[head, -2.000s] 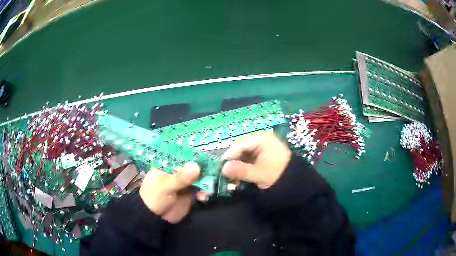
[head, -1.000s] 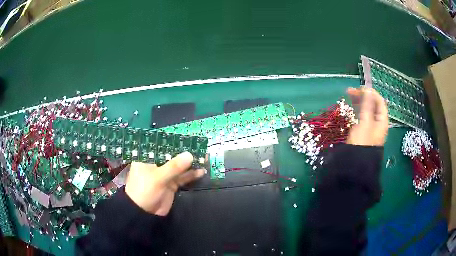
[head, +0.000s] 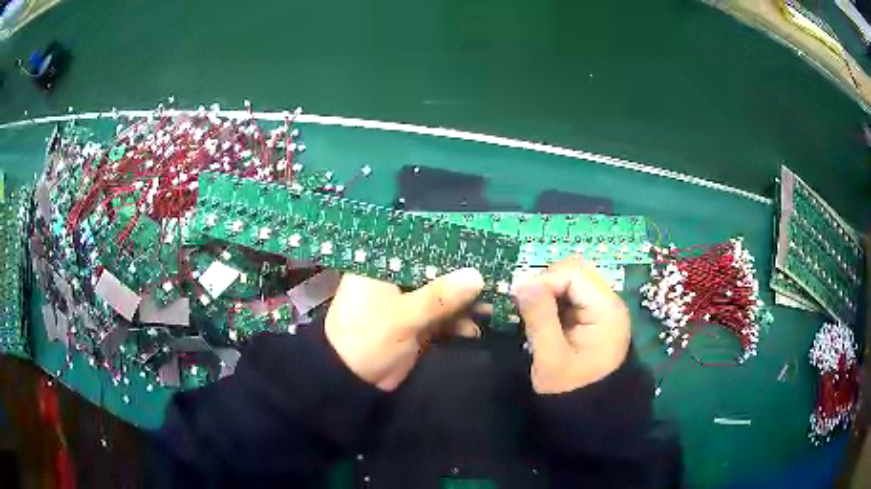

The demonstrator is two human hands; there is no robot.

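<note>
A long green PCB strip [head: 315, 229] with a row of pale components slants from the wired heap down to the centre. My left hand [head: 406, 320] grips it near its right end, thumb on top. My right hand [head: 578, 325] is at the strip's right end, its thumb and bent fingers pinched together; what lies between the fingertips is too small to tell. A small green board piece [head: 503, 310] shows between my hands, partly hidden by the fingers. A second PCB strip [head: 583, 232] lies behind, partly covered by the held one.
A heap of wired boards [head: 143, 239] fills the left. A red wire bundle [head: 705, 296] lies right of centre, another [head: 833, 377] far right. A panel stack [head: 817, 244] leans at the far right. Black plates [head: 442, 188] lie behind the strips. A white line [head: 535, 145] crosses the bench.
My right hand has come back from beside the red wire bundle to the strip's right end. My left hand still holds the strip. The view has shifted, so the bench things appear further right.
</note>
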